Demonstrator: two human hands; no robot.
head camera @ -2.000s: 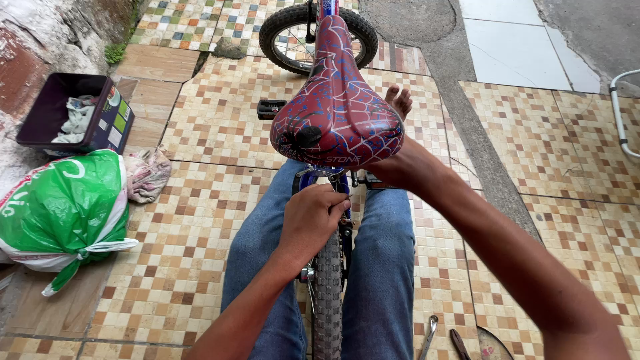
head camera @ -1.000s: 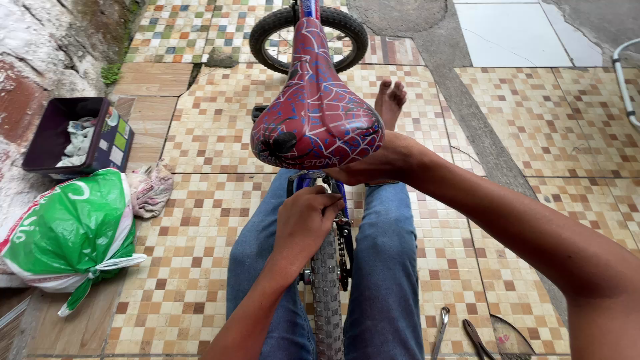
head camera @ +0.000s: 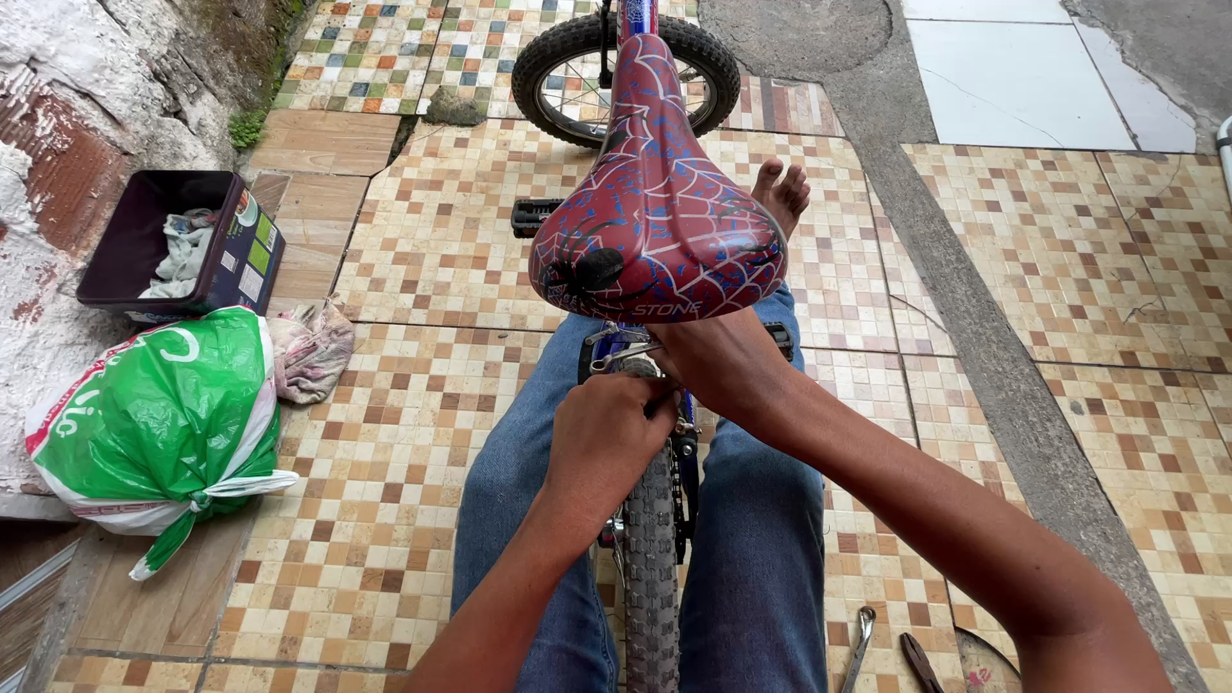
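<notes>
A small bicycle stands between my legs, its red, web-patterned saddle (head camera: 664, 221) above my hands and its rear tire (head camera: 653, 568) below them. Just behind the saddle, my left hand (head camera: 611, 423) is at the top of the rear tire, fingers curled; what they grip is hidden. My right hand (head camera: 717, 361) reaches under the saddle's rear edge, its fingertips beside a metal wrench-like piece (head camera: 626, 356) at the rear brake area. Whether it holds that piece is unclear. The two hands nearly meet.
A wrench (head camera: 859, 647) and a plier-like tool (head camera: 919, 662) lie on the tiled floor at lower right. At left are a dark plastic tub (head camera: 226, 250) with cloths, a green plastic bag (head camera: 183, 414) and a rag (head camera: 313, 351). A black pedal (head camera: 535, 217) sticks out left of the saddle.
A metal wrench-like piece now shows beneath the saddle, above my left hand. Both hands have stayed behind the saddle, and the view has shifted slightly.
</notes>
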